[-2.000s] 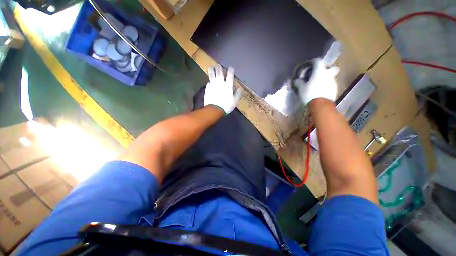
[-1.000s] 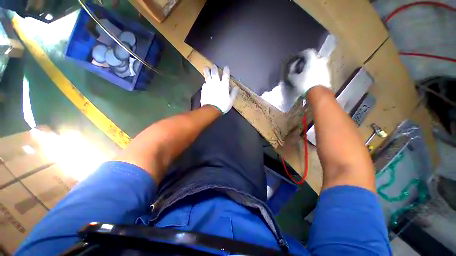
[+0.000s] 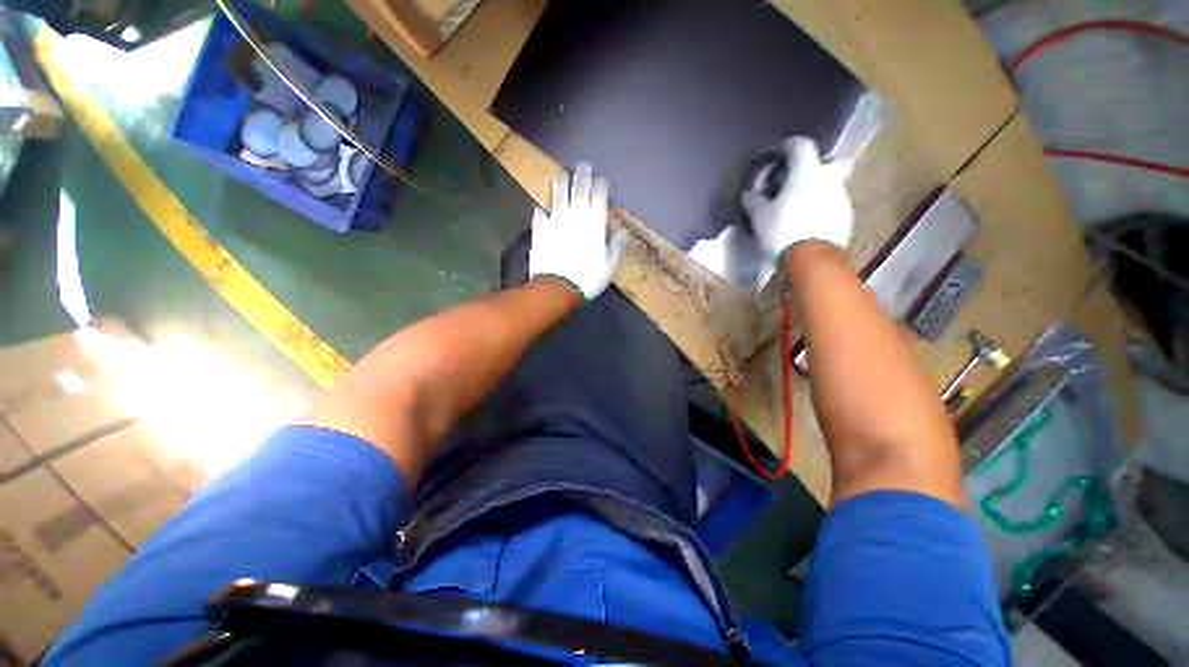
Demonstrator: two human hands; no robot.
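A large black metal sheet (image 3: 652, 98) lies flat on the cardboard-covered bench, with bright silver patches along its near right edge and corner. My right hand (image 3: 808, 202), in a white glove, holds a round dark air sander (image 3: 762, 180) on the sheet near that edge. A thin red hose (image 3: 788, 391) hangs from under my right wrist. My left hand (image 3: 574, 235), also in a white glove, lies flat with fingers apart at the bench's near edge, its fingertips near the sheet's edge.
Right of the sheet lie a silver metal strip (image 3: 921, 248), a perforated grey plate (image 3: 947, 297) and a small hammer (image 3: 974, 364). A plastic-wrapped panel (image 3: 1043, 482) with green cord is far right. A blue bin (image 3: 293, 117) of grey discs stands left on the green floor.
My right hand and the sander have shifted slightly left along the sheet's near right edge from their place two seconds ago. My left hand has barely moved.
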